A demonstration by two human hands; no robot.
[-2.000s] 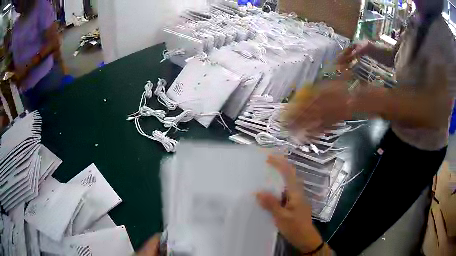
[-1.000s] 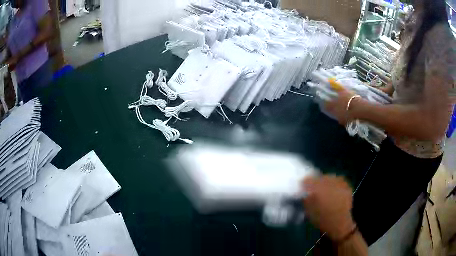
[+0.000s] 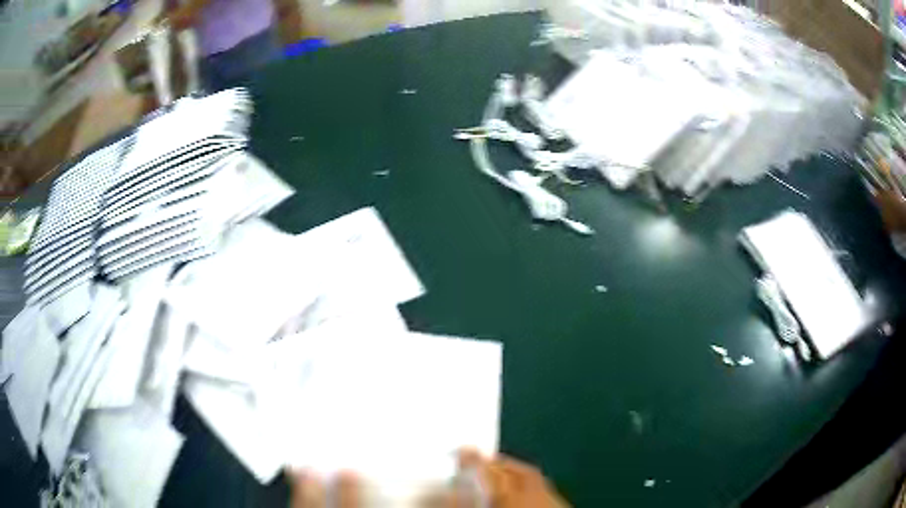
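A white flat housing (image 3: 427, 392) lies at the bottom centre, overlapping the loose housings; its face is overexposed and shows no print. My left hand (image 3: 326, 490) is at its lower left edge, cut off by the picture's bottom. My right hand (image 3: 512, 483) is at its lower right edge, also cut off and blurred. Both hands grip this housing. Fingers under it are hidden.
Loose housings (image 3: 248, 283) and slanting stacks (image 3: 164, 208) are at left. Cord bundles (image 3: 541, 198) and rows of cabled housings (image 3: 636, 109) are at the far side. A cabled housing (image 3: 810, 283) lies at right, near white scraps (image 3: 730, 355). A person in purple (image 3: 233, 25) stands beyond.
The view has swung left. The blurred panel has left my right hand; one cabled housing now lies at right. Both hands now hold a housing at bottom centre. The person opposite is mostly out of view.
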